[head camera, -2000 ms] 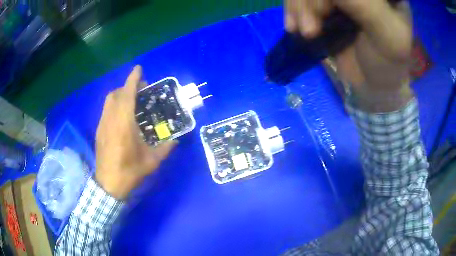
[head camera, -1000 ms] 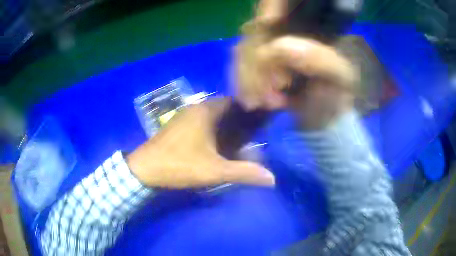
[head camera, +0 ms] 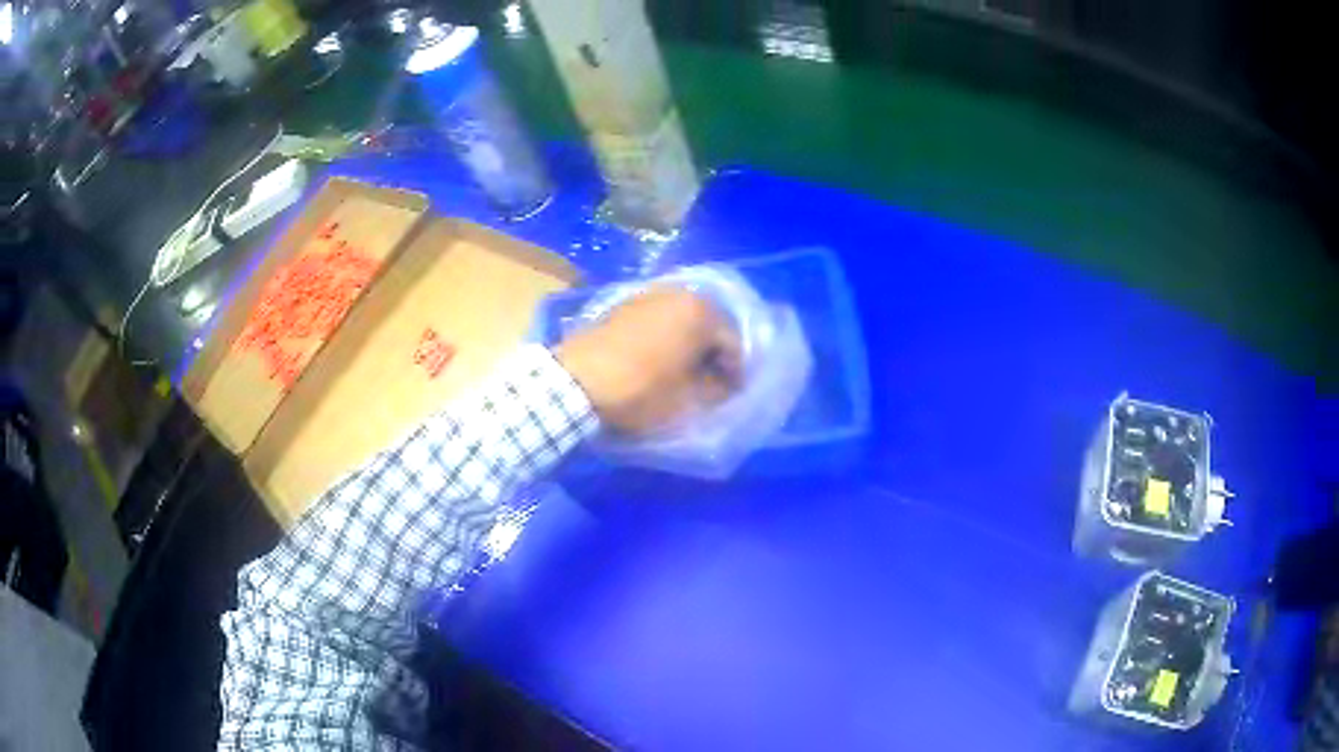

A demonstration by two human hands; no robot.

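Note:
My left hand (head camera: 654,360) reaches into the crumpled clear plastic bag (head camera: 771,375), which lies in the shallow blue plastic bin (head camera: 844,345). Its fingers are bent down inside the bag; what they touch is hidden. Two open white adapter housings stand at the right, one behind (head camera: 1153,478) and one in front (head camera: 1160,654). Each shows a dark circuit board with a yellow block, and prongs pointing right. A dark, blurred shape, perhaps the screwdriver, is at the right edge beside them. My right hand is not clearly visible.
Two cardboard lids lie at the left, one with many red pieces (head camera: 301,309), the other with a small red patch (head camera: 492,272). A blue and white spray can (head camera: 482,129) and a pale post (head camera: 620,110) stand behind. A green conveyor (head camera: 911,162) runs beyond the blue sheeting.
The view has swung left. My left hand has moved from the housings into the bag. My right hand and the black screwdriver have left the middle of the view.

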